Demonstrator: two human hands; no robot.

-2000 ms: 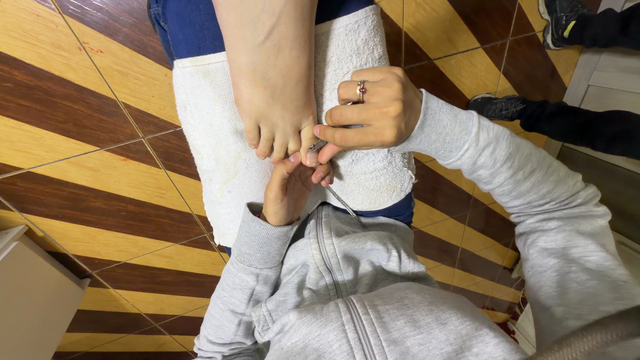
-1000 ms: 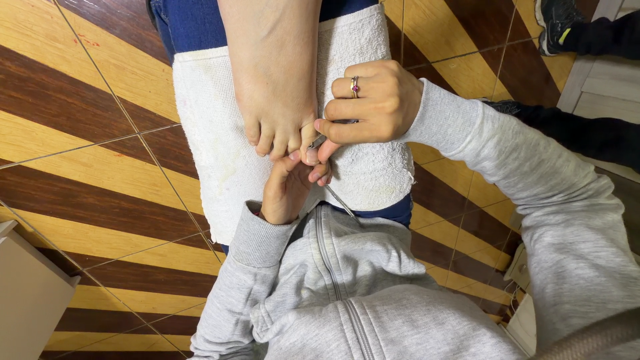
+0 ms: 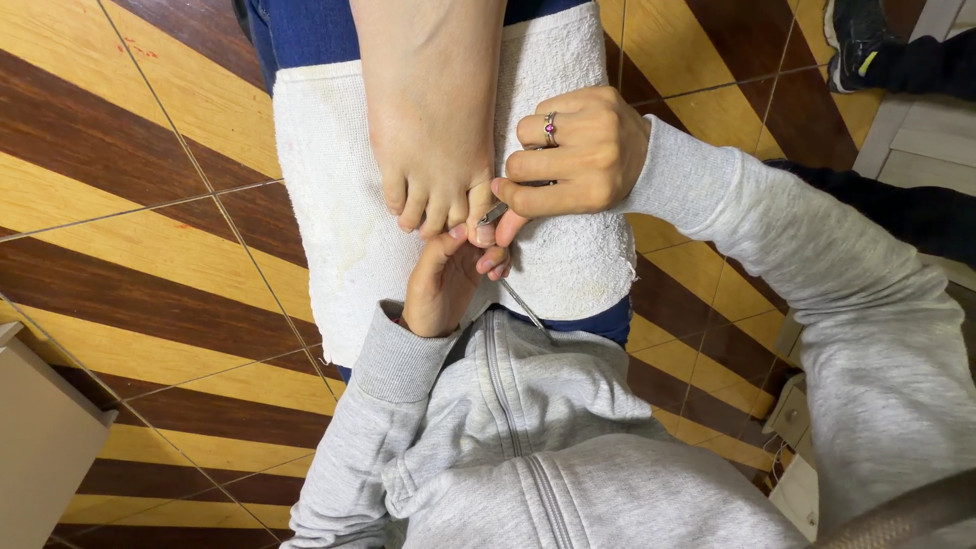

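A bare foot [image 3: 435,122] rests on a white terry towel [image 3: 335,229] spread over my lap. My right hand [image 3: 583,156], with a ring on one finger, is closed on a small metal nail tool [image 3: 493,214], probably nippers; its tip touches the big toe beside the nail, and its handles are mostly hidden by my fingers. My left hand [image 3: 450,278] is below the toes, its thumb and fingers around the big toe's tip. A thin metal rod-like tool [image 3: 523,303] slants down from under my left fingers toward my jacket; its upper end is hidden.
Another person's dark shoe [image 3: 850,42] and dark trouser legs [image 3: 892,206] are at the right. A pale furniture panel [image 3: 46,427] stands at the lower left. Small light drawers [image 3: 793,412] and cables are at the lower right, above the striped tiled floor [image 3: 137,290].
The fingers of my right hand have shifted slightly around the tool at the big toe. My left hand keeps its place under the toes.
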